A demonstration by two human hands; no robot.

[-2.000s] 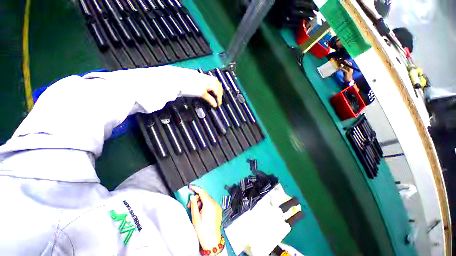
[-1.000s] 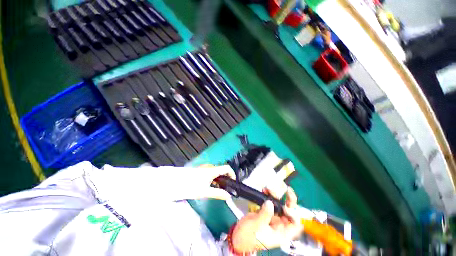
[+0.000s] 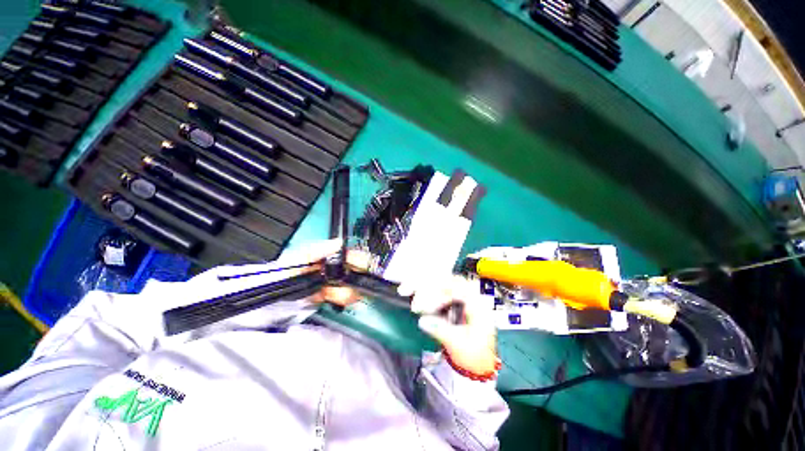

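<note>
A black tripod assembly (image 3: 256, 297) is spread open low in front of my chest, its three slim legs reaching out from a round hub. My left hand (image 3: 342, 284) holds it at the hub and is partly hidden by it. My right hand (image 3: 463, 324), with a red bead bracelet at the wrist, grips the end of the leg that points right; a small dark piece shows between its fingers. The narrow white block (image 3: 431, 240) lies just beyond that hand. A heap of small black parts (image 3: 388, 211) lies left of the block.
The orange screwdriver (image 3: 552, 280) lies across a flat white feeder box (image 3: 565, 324) at the right. A clear plastic bag (image 3: 724, 339) and a black cord (image 3: 565, 385) are near it. A slotted tray (image 3: 309, 163) of folded tripods is upper left, a blue basket (image 3: 55, 255) below.
The view has swung right. The tripod assembly, folded in the hands a second ago, now has its legs spread. The left hand has moved from the tray to the hub.
</note>
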